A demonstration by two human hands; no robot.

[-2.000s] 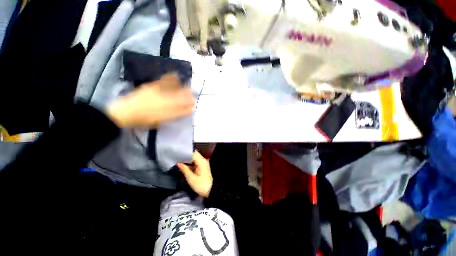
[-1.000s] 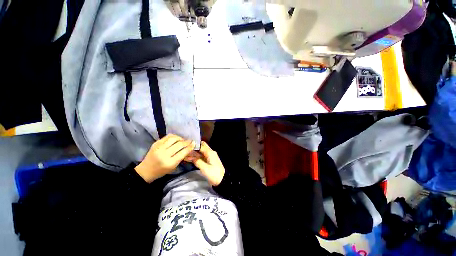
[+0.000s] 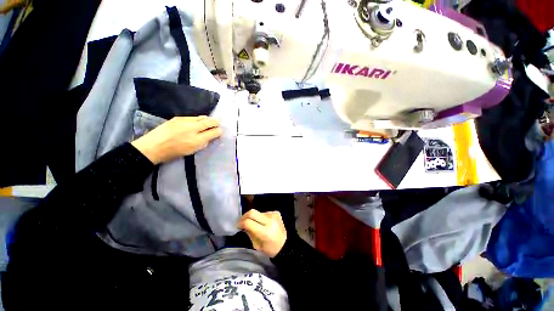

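Note:
A grey garment panel (image 3: 215, 173) with black strips lies on the white table and hangs over its front edge to my lap. A black and grey pocket piece (image 3: 173, 97) lies on it. My left hand (image 3: 182, 136) rests flat on the panel, fingertips just below the black pocket piece. My right hand (image 3: 264, 229) pinches the panel's lower right corner below the table edge. The presser foot (image 3: 254, 91) stands to the right of the panel's upper part, apart from my hands.
The white sewing machine (image 3: 389, 67) spans the upper right. A grey scrap with a black bar (image 3: 304, 93), a dark rectangle (image 3: 401, 159), a sticker (image 3: 438, 155) and yellow tape (image 3: 465, 155) are on the table (image 3: 291, 173). Grey and black pieces (image 3: 443, 228) and a red crate (image 3: 346, 228) are below.
My left hand has left the lower corner and moved up onto the panel near the pocket piece. My right hand still holds the corner. The view has shifted, showing more of the machine.

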